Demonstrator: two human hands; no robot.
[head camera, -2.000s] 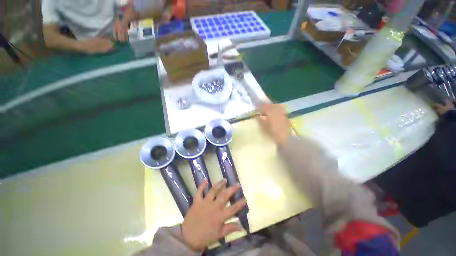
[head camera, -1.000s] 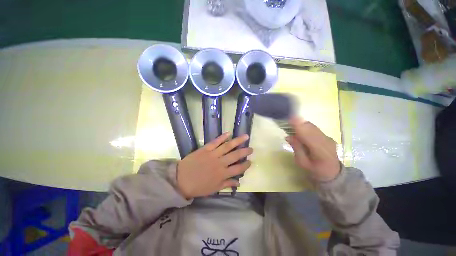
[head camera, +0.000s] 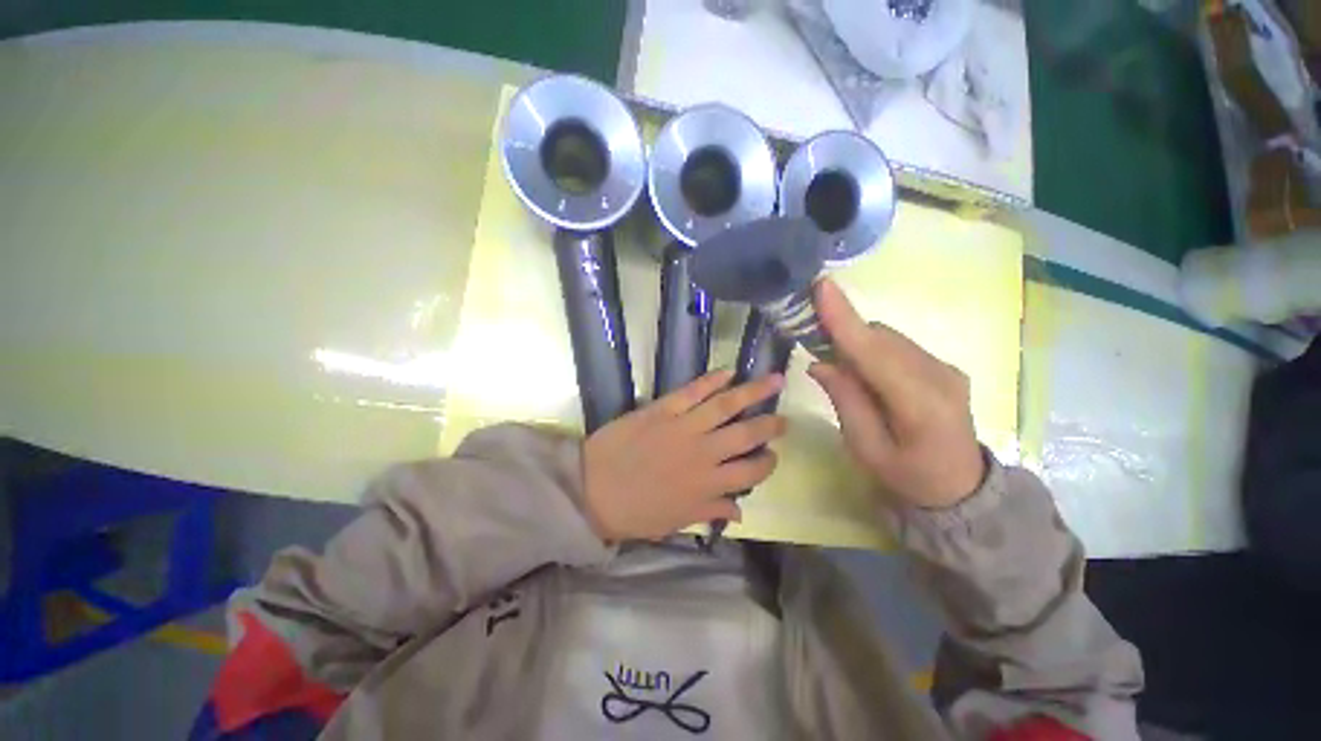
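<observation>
Three dark grey hair dryers lie side by side, silver ring faces up: the left one (head camera: 591, 319), the middle one (head camera: 681, 340) and the right one (head camera: 835, 191). My left hand (head camera: 678, 456) lies spread, palm down, over the lower handles of the middle and right dryers. My right hand (head camera: 906, 405) grips a mallet (head camera: 761, 265) by its neck. Its dark wide head is blurred and is over the upper handles of the middle and right dryers. Whether it touches them I cannot tell.
The dryers lie on a pale yellow mat (head camera: 956, 319) on the bench. Behind them is a white tray (head camera: 695, 58) with a white parts bag (head camera: 898, 32), cut off by the top edge. A green conveyor belt runs behind. A dark-clothed person (head camera: 1286, 449) is at the right edge.
Since one second ago, the mallet head has moved left from the right dryer toward the middle one. Two seconds ago my right hand was at the tray's corner. My left hand stays on the handles.
</observation>
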